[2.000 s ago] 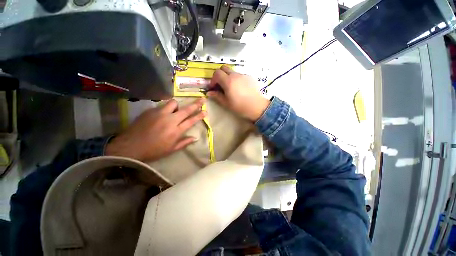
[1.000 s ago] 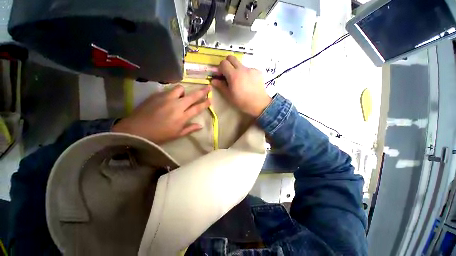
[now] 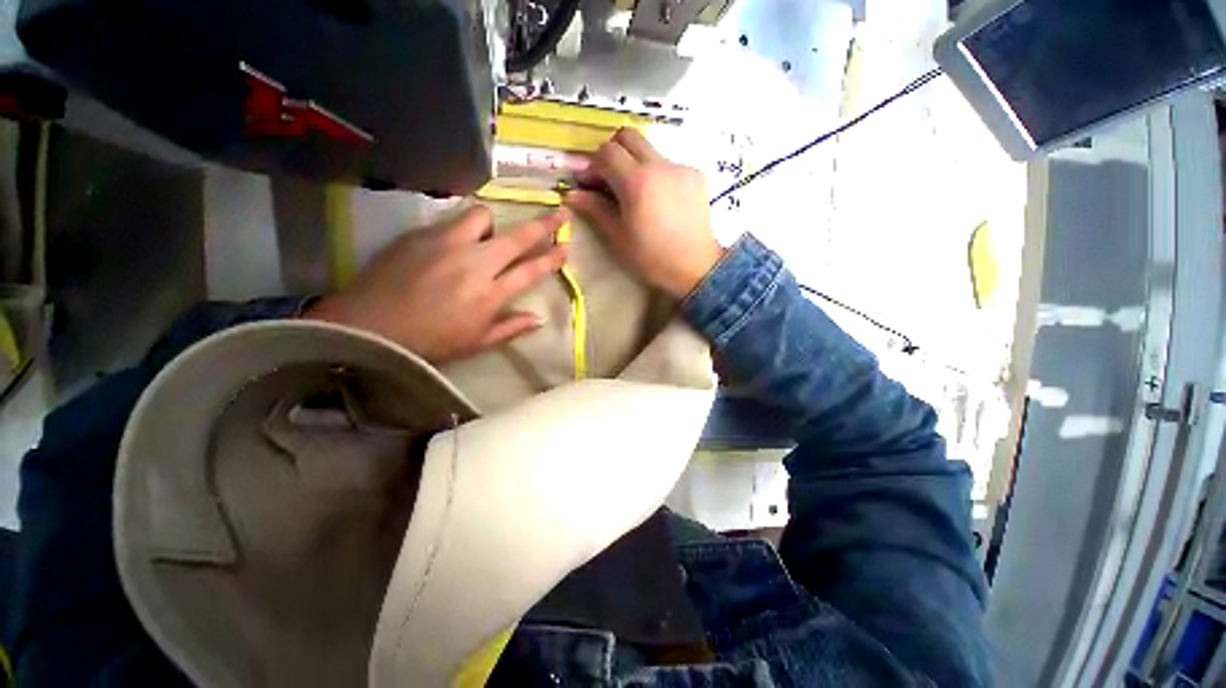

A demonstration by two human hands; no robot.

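Observation:
The beige bag body (image 3: pixel 551 470) hangs open over my lap, its wide mouth at the lower left. Yellow binding tape (image 3: pixel 580 316) runs along its seam up to the yellow work clamp (image 3: pixel 558 128). My left hand (image 3: pixel 451 282) lies flat on the bag left of the tape, fingers spread, fingertips near the tape. My right hand (image 3: pixel 645 208) pinches the bag end at the clamp slot with thumb and fingers; the fingers partly hide that end. A small dark bit shows at the fingertips; I cannot tell what it is.
The dark grey machine head (image 3: pixel 269 101) with a red logo stands at the upper left, close to the clamp. The touchscreen (image 3: pixel 1096 67) is at the upper right, with a black cable (image 3: pixel 834 132) crossing the white table (image 3: pixel 874 242). A yellow oval piece (image 3: pixel 983 265) lies at right.
The camera view has shifted, so machine, clamp and screen sit higher in the picture. Both hands keep much the same places on the bag.

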